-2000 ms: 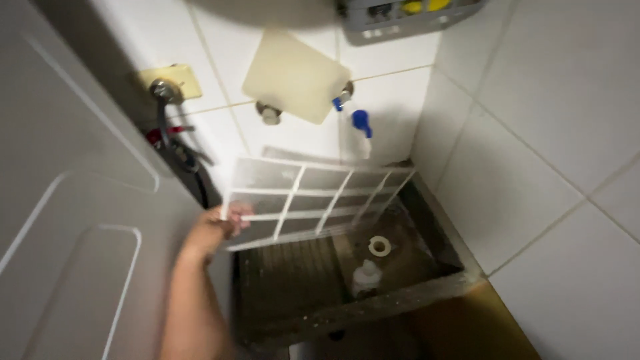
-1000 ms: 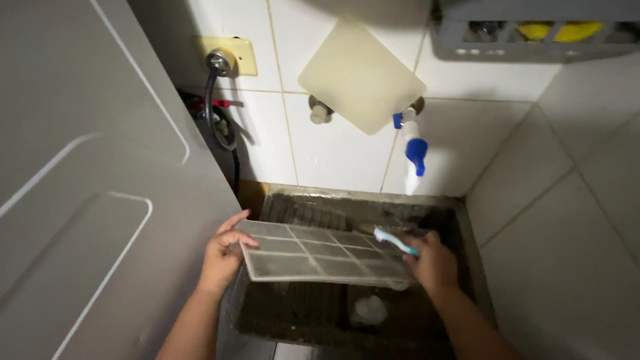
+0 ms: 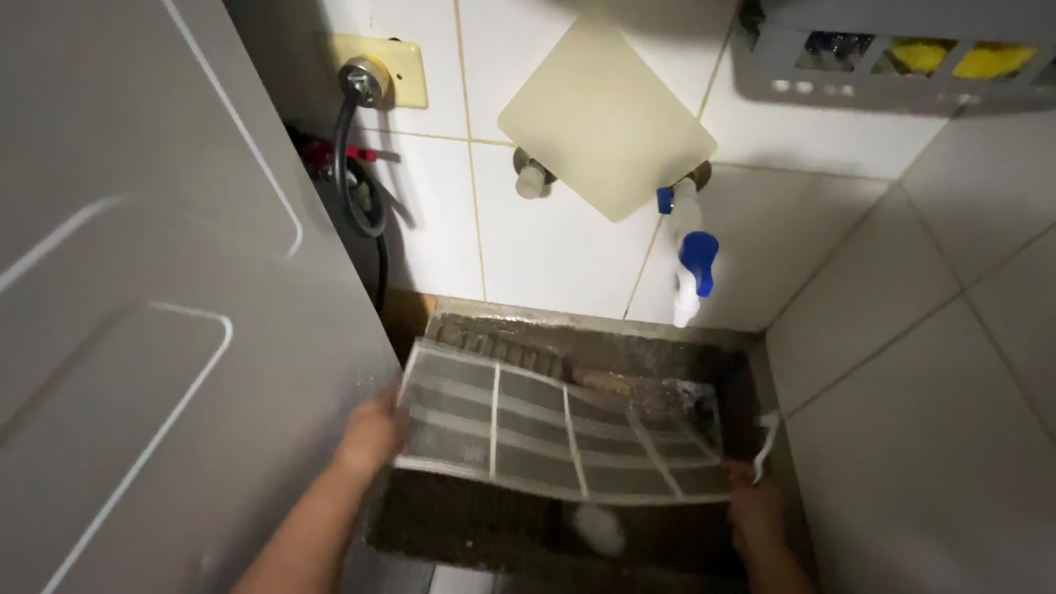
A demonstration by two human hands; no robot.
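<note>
A rectangular mesh air filter with a white plastic grid frame [image 3: 536,437] is stretched over a dark laundry sink [image 3: 462,528]. My left hand [image 3: 371,433] grips its left edge. At its lower right corner, my right hand [image 3: 752,495] holds the frame together with a slim white brush [image 3: 769,445], whose head points up. The filter bows slightly between the hands. Above the sink, a white plastic tap with a blue handle [image 3: 699,262] points down. A blurred whitish object [image 3: 600,528] lies in the sink below the filter; the filter hides part of the sink's ribbed washboard [image 3: 503,351].
A grey appliance panel [image 3: 190,346] rises close on the left. Behind it, a black cord [image 3: 340,157] hangs from a wall outlet [image 3: 408,74]. A grey basket [image 3: 874,82] with yellow items is at the upper right. White tiled walls [image 3: 891,355] border the sink.
Two seconds ago only my left hand was visible, holding the filter. My right hand then came in with the brush beside the filter, and it now grips the filter's right end too.
</note>
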